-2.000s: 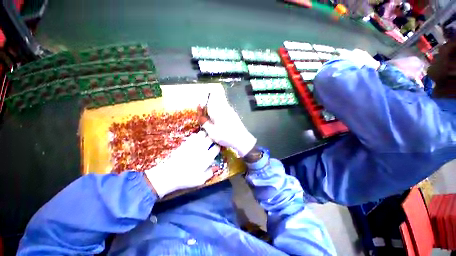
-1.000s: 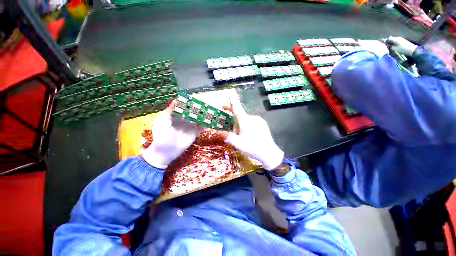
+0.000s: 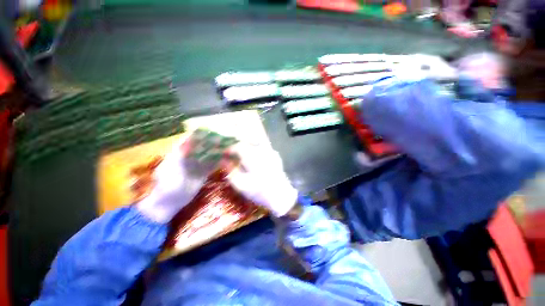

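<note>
The picture is blurred by motion. My left hand (image 3: 170,182), in a white glove, holds a green PCB panel (image 3: 209,147) above the yellow board (image 3: 113,179). My right hand (image 3: 258,173), also in a white glove, has its fingers at the right end of the panel. Whether it grips the panel or a tool is too blurred to tell. Reddish-brown components (image 3: 218,200) lie in a patch on the board beneath and between my hands, partly hidden by them.
Dark green panels (image 3: 95,119) lie in rows at the left. Paler panels (image 3: 314,122) lie right of the board. A red tray (image 3: 352,118) with panel strips stands beyond them. A coworker's blue sleeve (image 3: 412,125) reaches over it from the right.
Two seconds ago both hands were low at the board's right side; then they raised a panel. Since one second ago the panel looks more turned and foreshortened, and the view has shifted.
</note>
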